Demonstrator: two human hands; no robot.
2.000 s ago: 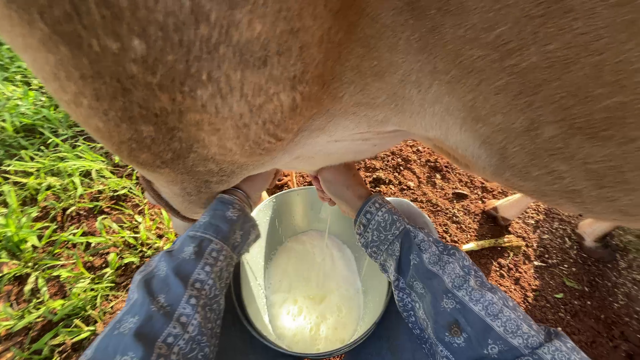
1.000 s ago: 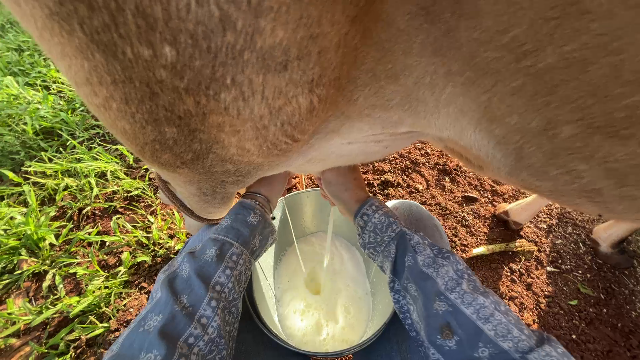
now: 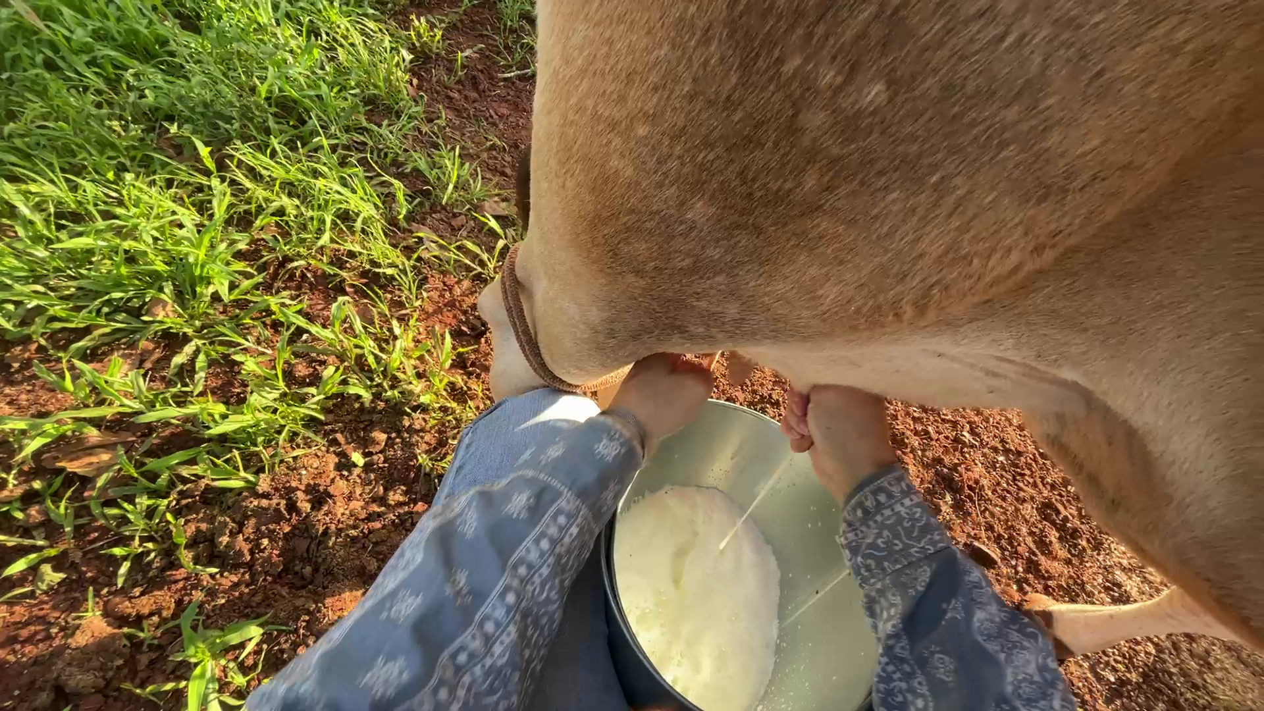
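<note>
A tan cow (image 3: 869,178) stands across the upper right. Below its belly, my left hand (image 3: 664,395) and my right hand (image 3: 839,434) are closed near the udder. Each seems wrapped around a teat, though the fingers and palms hide most of it. Thin white streams fall below my right hand toward a metal bucket (image 3: 820,592) held between my legs. Frothy milk (image 3: 696,583) lies inside, with drops on the bucket's wall. Patterned blue sleeves cover both my arms.
A brown braided rope (image 3: 521,331) loops around the cow's hind leg area at left. Green grass (image 3: 197,237) grows on red soil (image 3: 365,513) to the left. Another lower leg (image 3: 1136,622) of an animal shows at lower right. My jeans-clad knee (image 3: 533,434) is beside the rope.
The view has swung left, showing more grass and the rope. Both hands remain under the cow, above the bucket; milk streams show in all the frames.
</note>
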